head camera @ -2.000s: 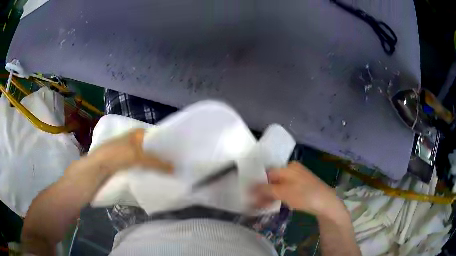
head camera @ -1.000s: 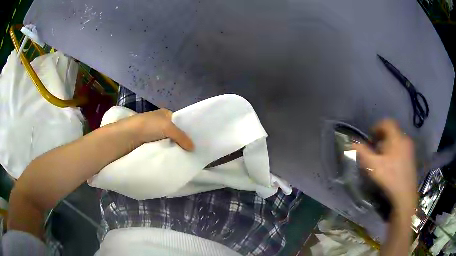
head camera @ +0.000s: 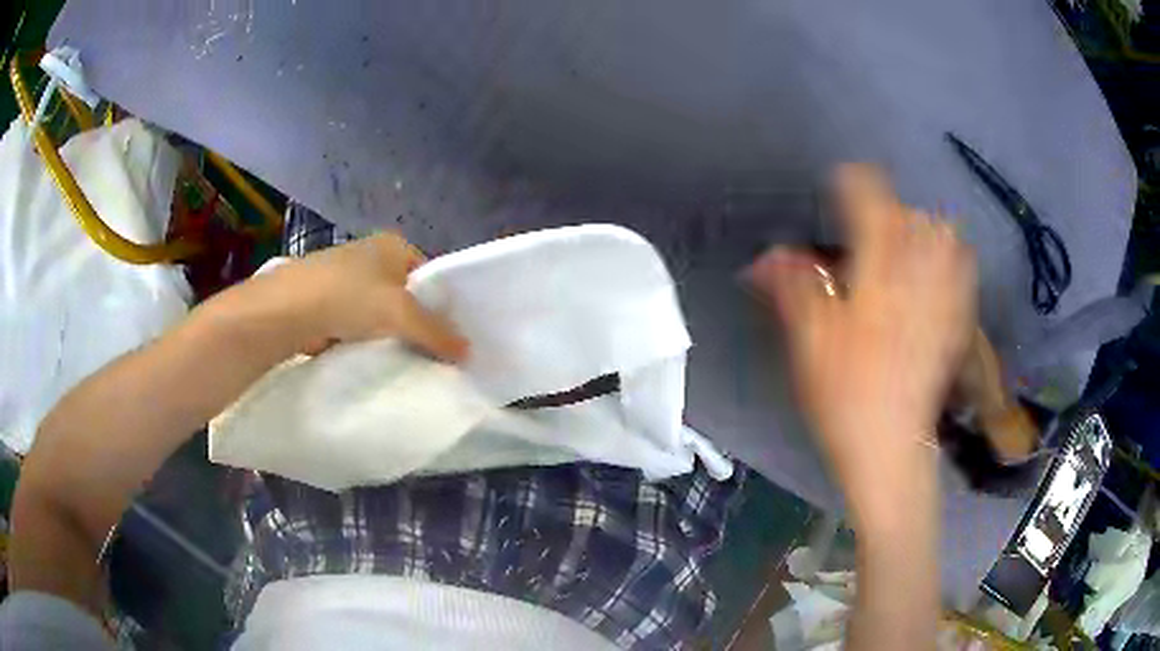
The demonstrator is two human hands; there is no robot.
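A white cloth panel (head camera: 560, 293) with a rounded upper corner lies over my lap and the table's near edge. A narrow dark gap shows between its layers. My left hand (head camera: 382, 299) grips its upper left part. My right hand (head camera: 878, 293) is blurred over the table, right of the panel and not touching it. Its thumb and fingers look spread, with a small shiny bit between them. The steam iron's tan handle (head camera: 1001, 404) shows behind and right of my right wrist. My hand and forearm hide much of the iron, so their contact is unclear.
Black shears (head camera: 1024, 223) lie on the grey-blue table (head camera: 573, 115) at the right. A shiny metal tray (head camera: 1058, 509) is at the table's lower right edge. White pieces (head camera: 89, 280) hang by a yellow rail (head camera: 76, 197) at left. More white cloth is at lower right.
My right hand came from the panel to the iron at the right, then moved up and left. My left hand still grips the panel, whose rounded part is flatter. The view has shifted.
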